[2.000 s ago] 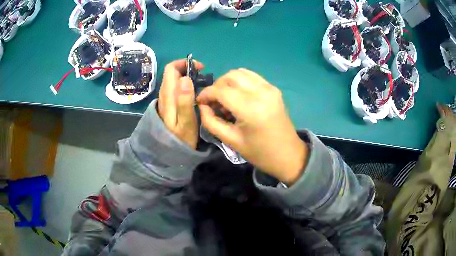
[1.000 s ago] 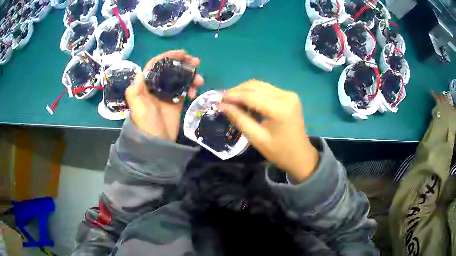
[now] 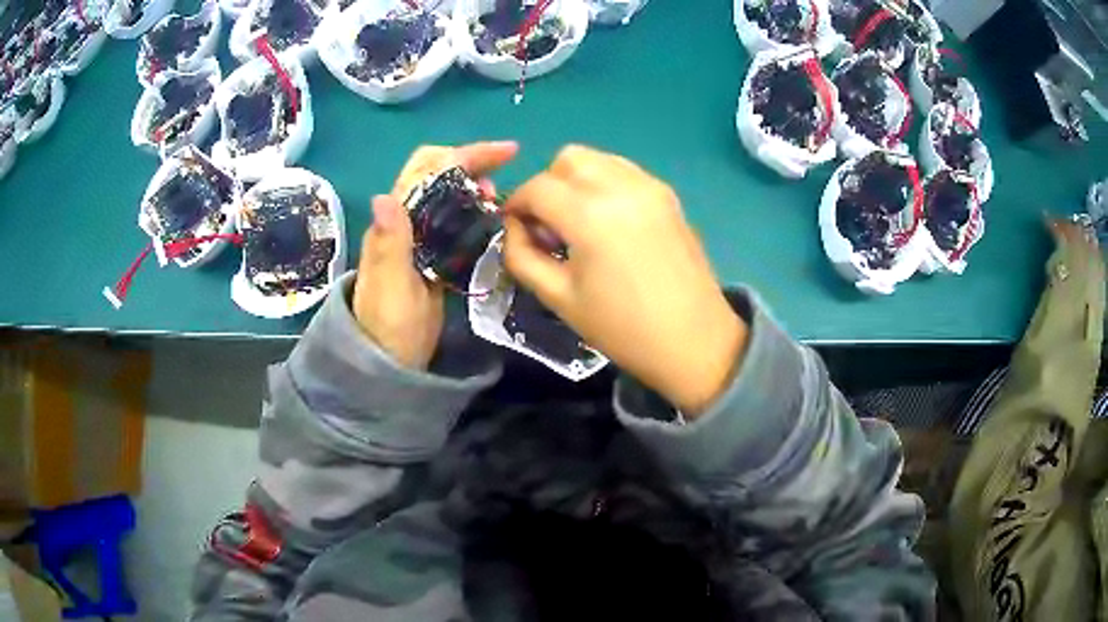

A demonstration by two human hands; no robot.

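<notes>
My left hand [image 3: 401,273] holds a dark circuit board [image 3: 454,228] tilted, with its fingers round the board's edges. My right hand [image 3: 608,261] has its thumb and fingertips pinched at the board's right edge, by a thin red wire; the wire's end is hidden by the fingers. A white housing [image 3: 496,314] with dark parts inside sits below the board and under my right hand, partly covered by it. What supports the housing is hidden.
White housings with dark boards stand on the green bench [image 3: 656,116] at the left [image 3: 287,241], the back [image 3: 391,46] and the right [image 3: 870,219]. A red wire [image 3: 158,253] trails at the left. Another person's olive sleeve [image 3: 1055,352] is at the right.
The board has moved from the left towards the housing and tilted. My right fingers have moved from the housing's rim to the board's edge. The view has shifted slightly.
</notes>
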